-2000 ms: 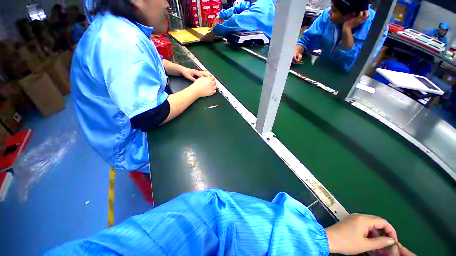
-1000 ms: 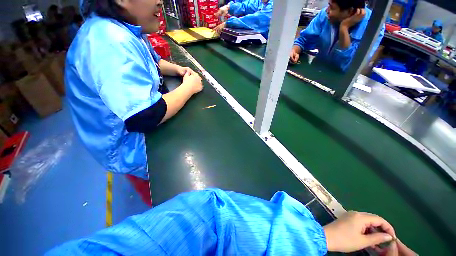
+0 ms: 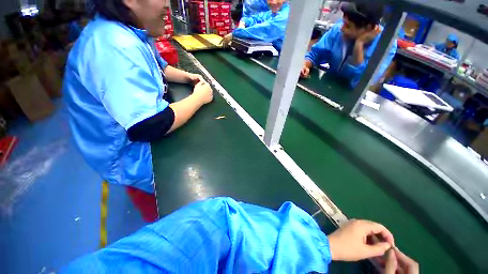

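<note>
My left hand (image 3: 359, 241), bare below a blue smock sleeve (image 3: 214, 235), rests at the white guard rail (image 3: 299, 176) at the lower right. Its thumb and forefinger are bent together and meet the fingertips of my right hand (image 3: 400, 263). My right hand is cut off by the bottom edge, with only fingers showing. Whether a tiny thing is pinched between the fingertips is too small to tell. The dark green bench top (image 3: 241, 171) lies to the left of the rail.
A grey-white post (image 3: 289, 80) rises from the rail. The green conveyor (image 3: 342, 155) runs beyond it. A person in blue (image 3: 115, 80) leans on the bench at left, near a small scrap (image 3: 220, 117). A yellow board (image 3: 199, 42) and red-and-white boxes (image 3: 219, 15) are at the far end.
The view has shifted, so the post and my hands appear further left. More of my right hand's fingers shows. The neighbour's hands have drawn back from the rail and are clasped.
</note>
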